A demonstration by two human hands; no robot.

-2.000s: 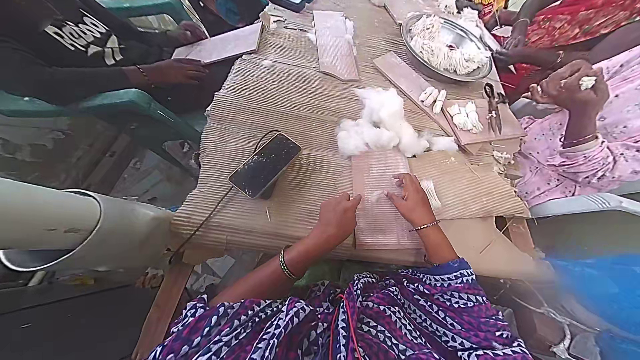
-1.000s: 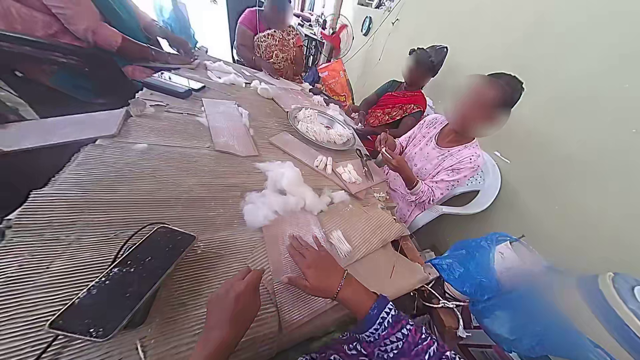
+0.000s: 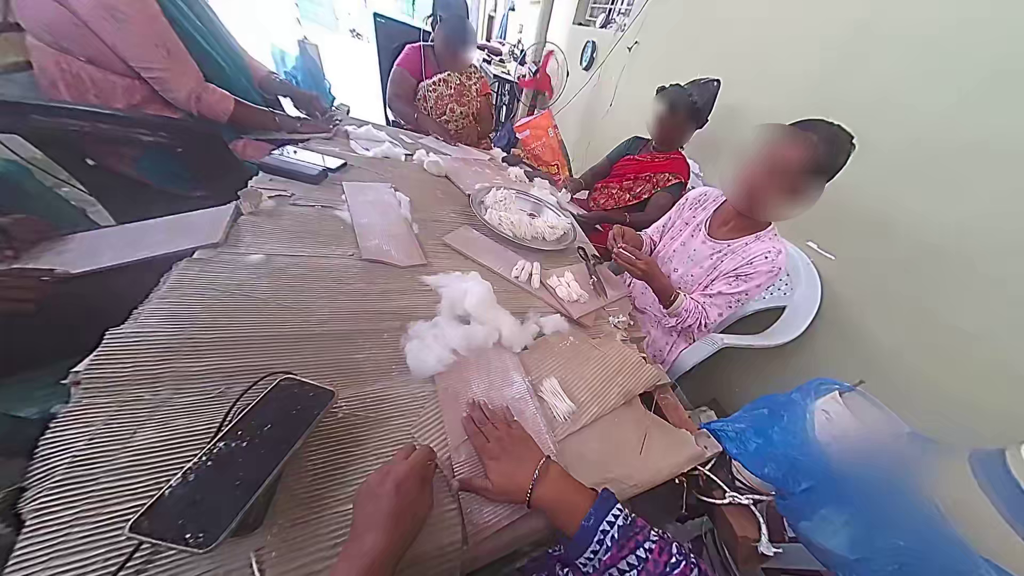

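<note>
My right hand (image 3: 502,452) lies palm down with fingers spread on a ribbed, plastic-covered board (image 3: 492,388) at the table's near edge. My left hand (image 3: 398,494) is curled beside the board's left edge; whether it pinches anything is hidden. Loose white cotton (image 3: 468,320) is heaped at the board's far end. A small bundle of thin white cotton wicks (image 3: 555,399) rests on corrugated cardboard just right of the board. To the left of my hands is a black smartphone (image 3: 236,464), propped up, with white specks on its screen and a cable.
Corrugated cardboard (image 3: 304,304) covers the table. Farther off are a metal plate (image 3: 524,218) of wicks, a board (image 3: 384,224), and scissors (image 3: 593,272) near wick bundles (image 3: 568,286). Several people sit around the table, one in a white plastic chair (image 3: 792,296). A blue plastic bag (image 3: 808,464) is at right.
The view has swung up and to the right, now showing the people and wall. My left hand, on the board's left edge two seconds ago, is now curled just beside it; my right hand has flattened.
</note>
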